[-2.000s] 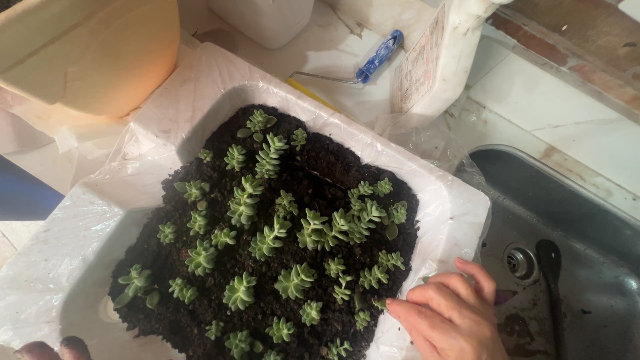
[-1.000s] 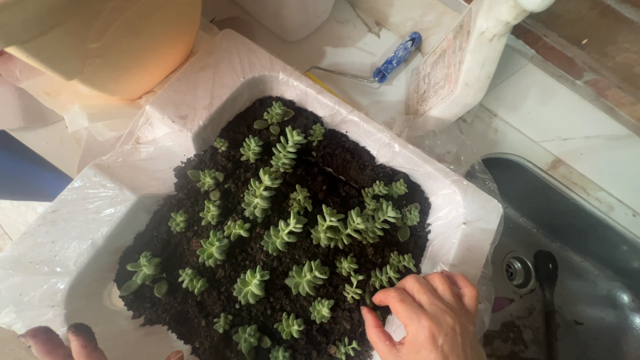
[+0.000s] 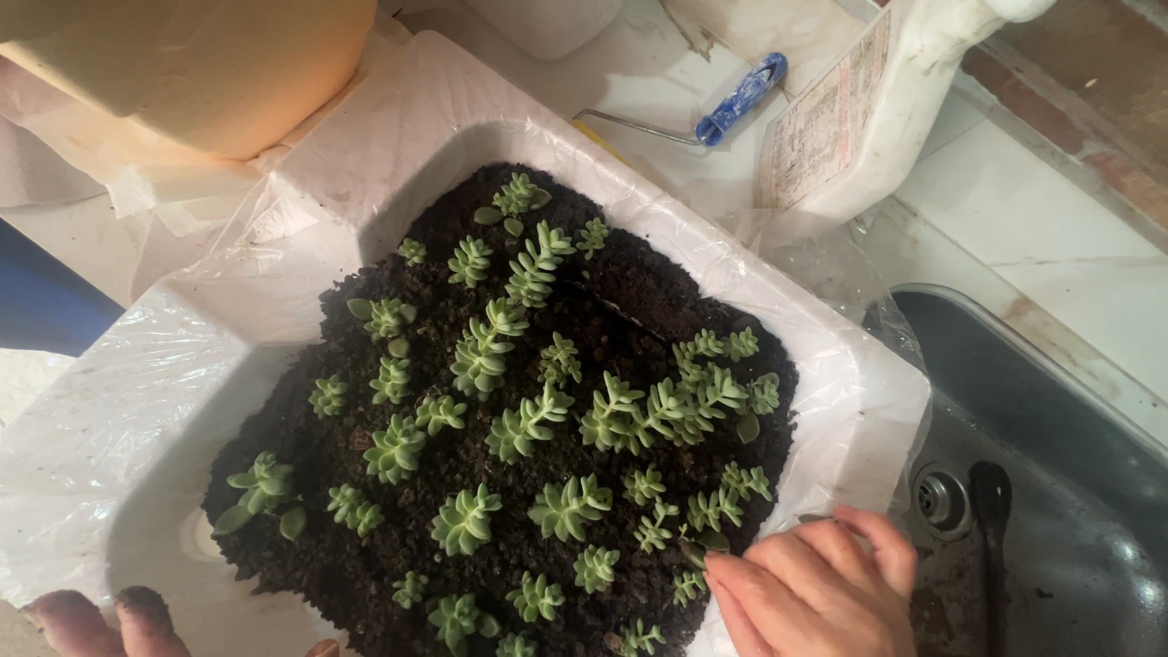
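Note:
A white tray (image 3: 858,374) covered in clear plastic film holds dark potting soil (image 3: 639,283) planted with many small green succulents (image 3: 570,506). At the tray's right edge, my right hand (image 3: 812,584) has its thumb and index fingertips at a small succulent leaf (image 3: 707,540) by the soil's margin; whether they pinch it is unclear. Soil-stained fingertips of my left hand (image 3: 114,625) show at the bottom left, over the tray's lower left side, with the rest of that hand outside the view.
Right of the tray is a steel sink (image 3: 1095,511) with a dark spoon-like utensil (image 3: 990,547) beside the drain (image 3: 942,500). Behind the tray lie a blue-handled paint roller frame (image 3: 730,105) and a white plastic jug (image 3: 849,119). A large cream container (image 3: 210,73) stands at the upper left.
My left fingertips show more at the bottom left than two seconds ago. My right hand stays at the tray's right edge, its fingers slightly repositioned.

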